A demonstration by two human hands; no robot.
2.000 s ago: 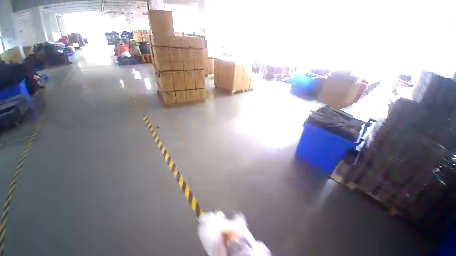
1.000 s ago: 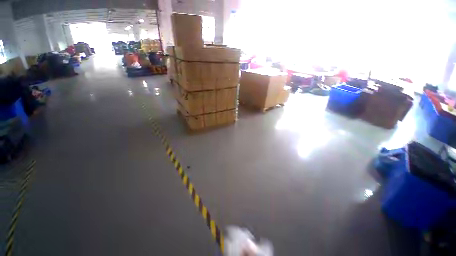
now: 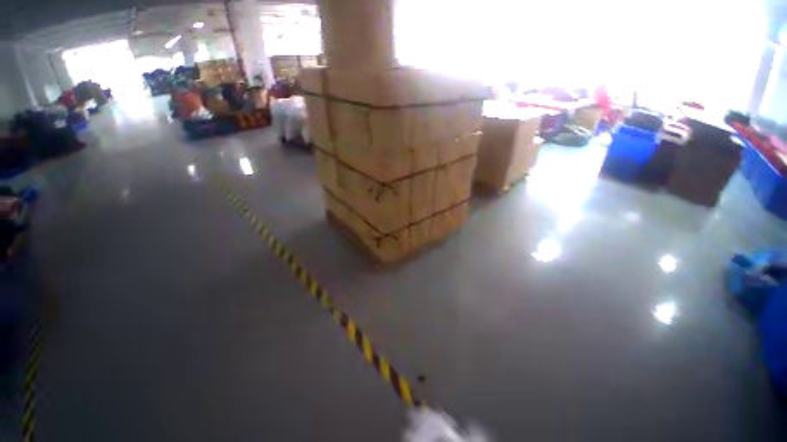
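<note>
A blurred whitish clump (image 3: pixel 443 426), which looks like crumpled thin plastic, shows at the bottom edge, just right of the middle. The picture's edge cuts it off. No hand can be made out on it or beside it. Neither my left hand nor my right hand can be seen. Nearest in front of me stands a tall stack of brown cartons (image 3: pixel 401 164), bound with dark straps.
Yellow-black floor tape (image 3: pixel 298 269) runs ahead, left of the carton stack. Another carton block (image 3: pixel 509 151) stands behind it. Blue bins (image 3: pixel 632 151) and a dark brown carton (image 3: pixel 703 164) are at the right. A blue container (image 3: pixel 774 332) is cut off at the right edge. Heaped goods line the far left.
The carton stack is nearer and larger. The near blue bin has slid toward the right edge. The whitish clump sits lower and further right, and the skin-coloured patch in it no longer shows.
</note>
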